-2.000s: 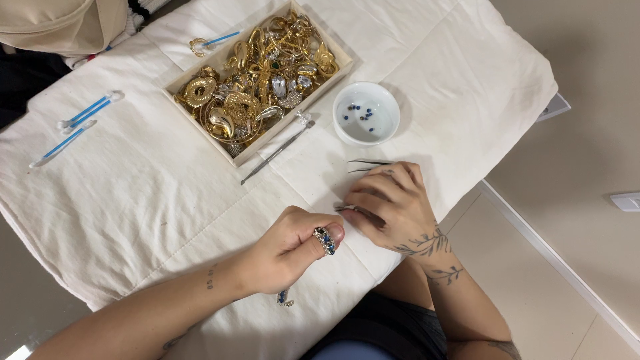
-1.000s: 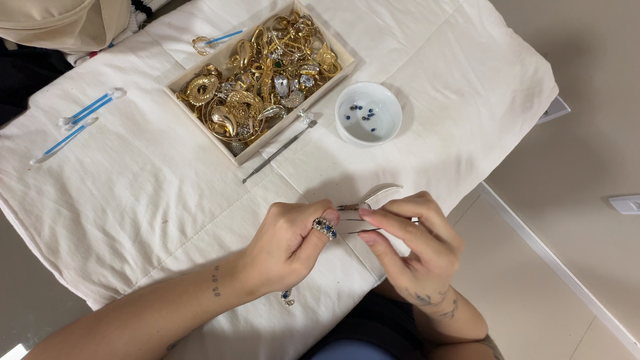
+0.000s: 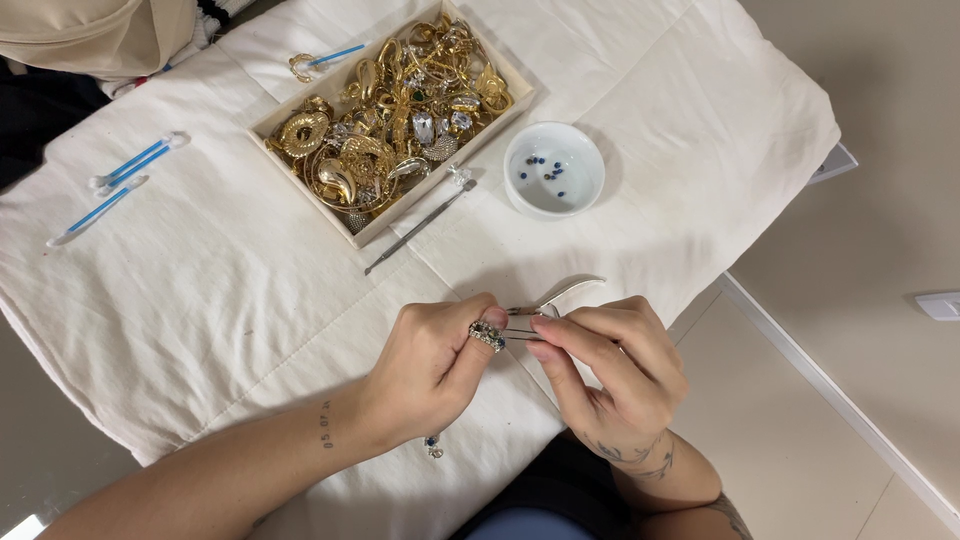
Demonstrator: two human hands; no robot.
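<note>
My left hand point(image 3: 439, 360) is closed on a silver-coloured bracelet point(image 3: 487, 335) set with blue and dark stones; one part lies across the thumb and forefinger, and the clasp end hangs below the palm. My right hand point(image 3: 615, 360) pinches fine metal tweezers point(image 3: 521, 334), their points at the bracelet's stones. A second metal tool with a curved handle point(image 3: 571, 286) passes between the hands; which fingers hold it I cannot tell. Beyond them stands a white bowl point(image 3: 553, 169) with several small blue stones in it.
A pale box point(image 3: 300, 182) full of gold-coloured jewellery stands on the white cloth point(image 3: 247, 315). Beside it lies a double-ended metal spatula point(image 3: 420, 227). Blue-stemmed cotton swabs point(image 3: 100, 209) lie at the left, and another swab point(image 3: 336, 55) touches a gold-coloured earring point(image 3: 301, 67). A beige bag point(image 3: 97, 34) sits top left.
My right hand, lying on its side by the left one two seconds ago, has turned and now holds the tweezers at the bracelet. The bracelet's stones have shifted on my left fingers.
</note>
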